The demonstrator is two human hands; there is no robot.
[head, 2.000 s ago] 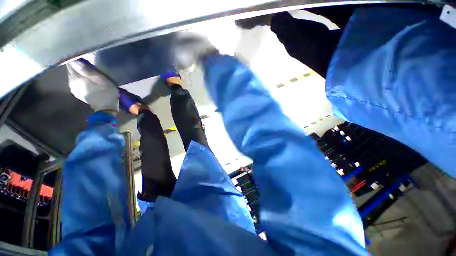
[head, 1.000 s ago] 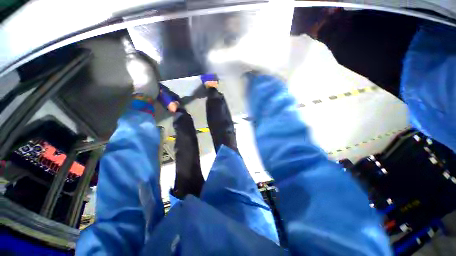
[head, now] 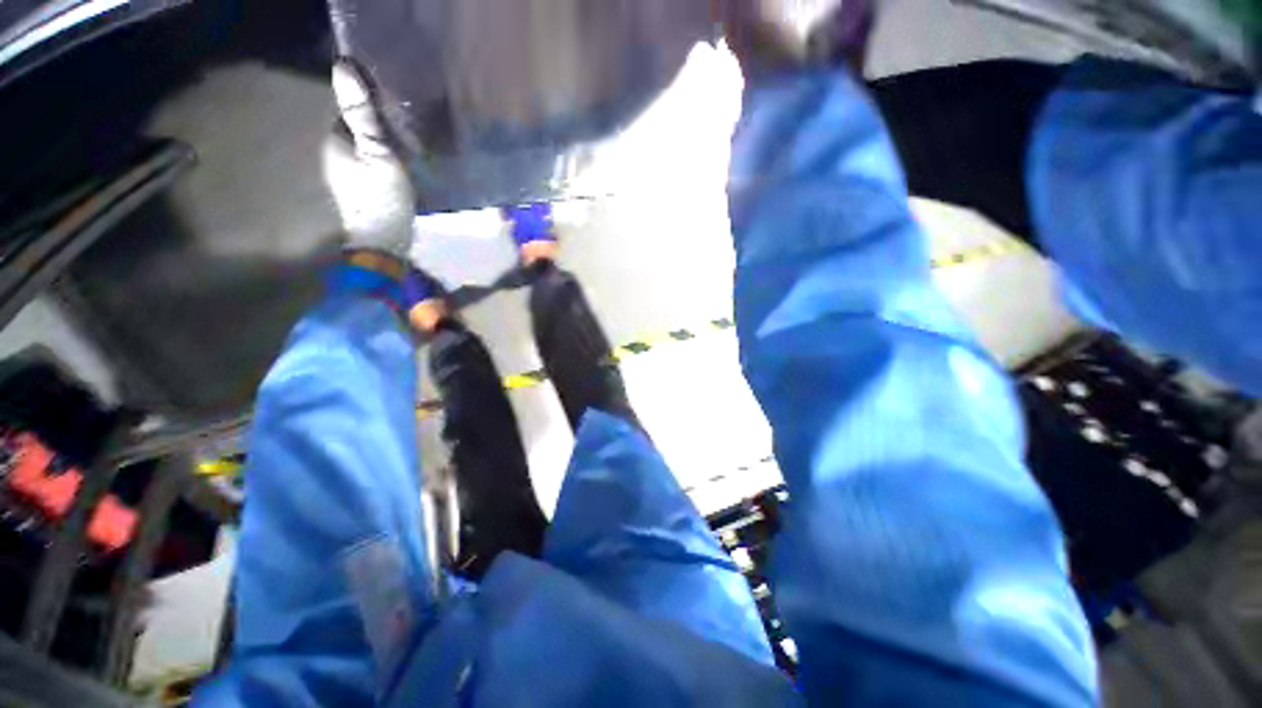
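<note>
A wide grey metal panel (head: 512,104) with a blurred, shiny surface lies across the top centre, cut off by the upper edge. My left hand (head: 367,187), in a white glove, is at the panel's left edge, thumb and fingers along it, and holds it. My right hand (head: 803,21) is at the top, right of the panel, blurred and partly cut off; its fingers and grip cannot be made out.
My feet in purple shoes (head: 530,224) stand on pale floor with yellow-black tape (head: 674,336). Another person's blue sleeve (head: 1149,228) is at the right. Dark racks with small white parts (head: 1121,429) are lower right. A dark frame and red parts (head: 62,491) are at the left.
My right hand has moved up and right to the picture's top edge. The panel's dark surface now fills more of the top centre. The other person's sleeve has shifted left in view.
</note>
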